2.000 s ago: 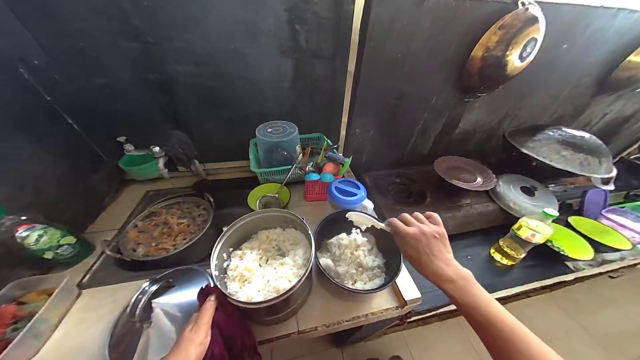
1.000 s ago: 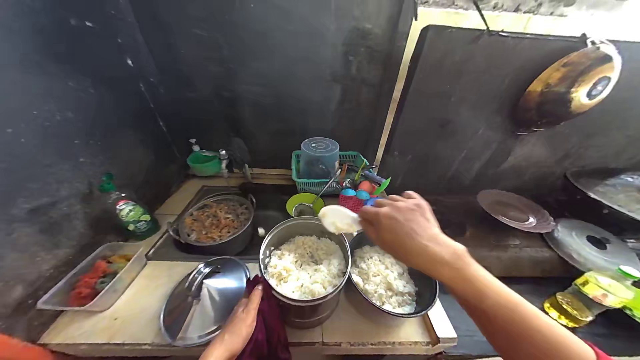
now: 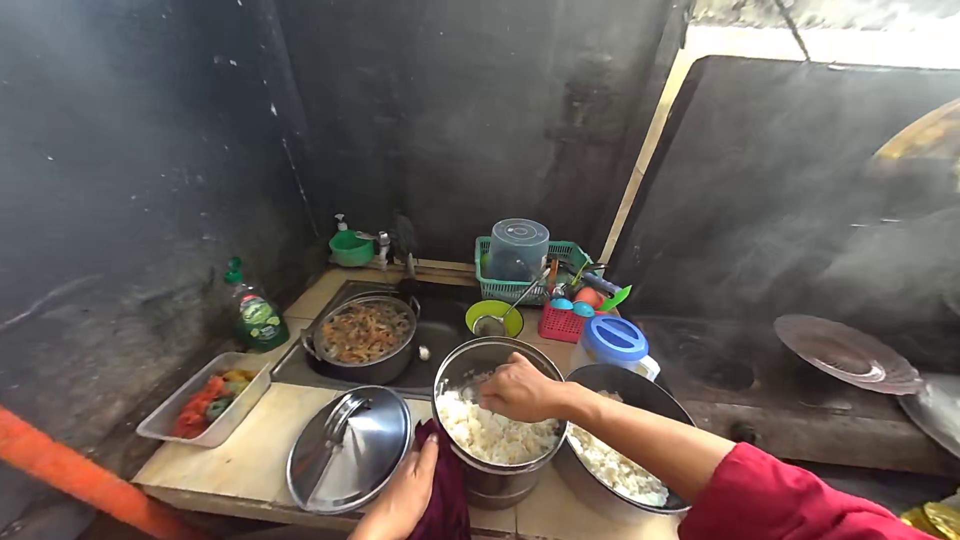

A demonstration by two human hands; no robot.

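My right hand [image 3: 521, 388] is closed over the mouth of a metal pot [image 3: 499, 480] of cooked rice [image 3: 491, 435]. The white rice paddle seen in it earlier is hidden behind the hand now. My left hand [image 3: 409, 480] holds a dark maroon cloth [image 3: 442, 495] against the left side of that pot. Right of it, partly under my right forearm, stands a dark pan [image 3: 679, 405] of rice. A shiny metal lid [image 3: 349, 450] lies on the tiled counter left of my left hand.
A pot of brownish food [image 3: 366, 330] sits over the sink. Nearby are a clear plastic tray [image 3: 206, 401], dish soap bottle [image 3: 259, 311], lime green bowl [image 3: 493, 318], blue-lidded pitcher [image 3: 615, 341], pink basket [image 3: 561, 324] and green basket [image 3: 510, 291]. A glass plate [image 3: 847, 352] lies right.
My right hand has moved from above the dark pan, over the pot's rim with the paddle, down into the metal pot. My left hand stays at the pot with the cloth. The view has shifted.
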